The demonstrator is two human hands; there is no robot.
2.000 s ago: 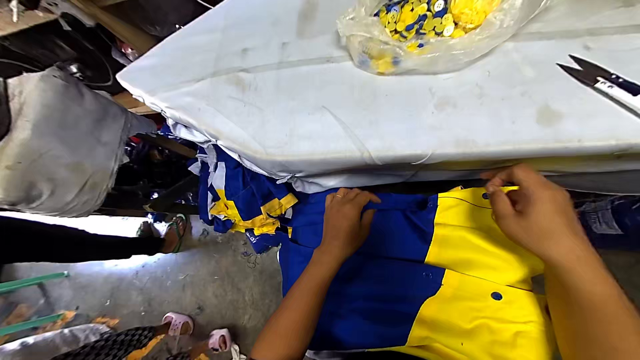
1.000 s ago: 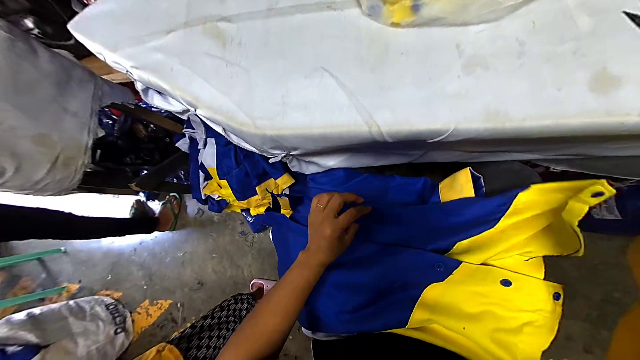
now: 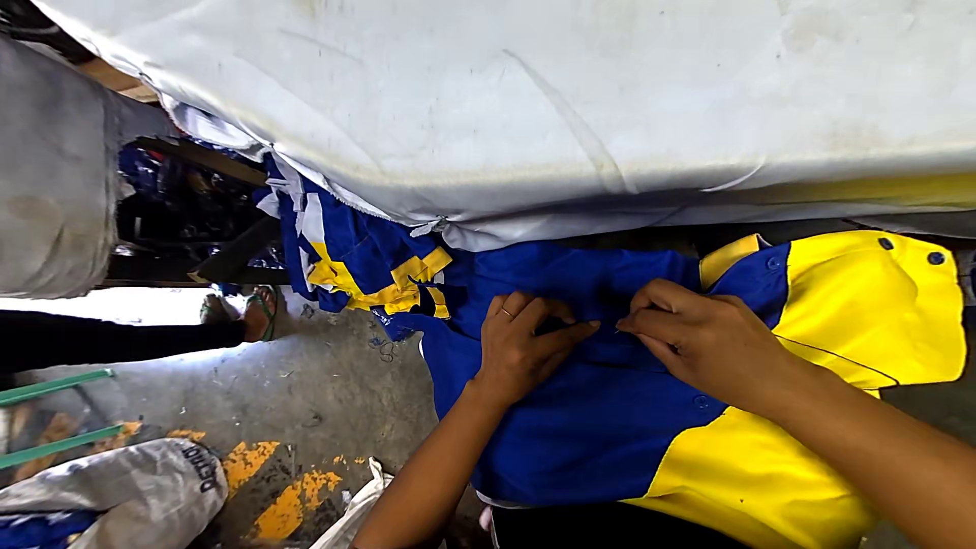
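A blue and yellow garment (image 3: 595, 427) with buttons lies across the lap, below the edge of the cloth-covered table. My left hand (image 3: 526, 335) rests on its blue part, a ring on one finger, thumb and forefinger pointing right. Close beside it my right hand (image 3: 686, 335) has thumb and fingertips pinched together over the blue cloth; whether a thread or a fold of cloth is between them is too small to tell. A blue button (image 3: 701, 401) shows below the right hand. At the right, the yellow end of the garment bears dark buttons (image 3: 935, 258).
The white cloth-covered table (image 3: 473, 99) spans the top. Blue, yellow and white fabric pieces (image 3: 366, 259) hang at its left edge. A person's sandalled foot (image 3: 261, 313), green bars (image 3: 57, 387) and a white sack (image 3: 152, 488) are at the left, over a concrete floor.
My right hand has come back over the blue cloth beside my left hand. The yellow part it touched two seconds ago now lies loose at the right. The view has shifted, leaving the scissors and button bag outside it.
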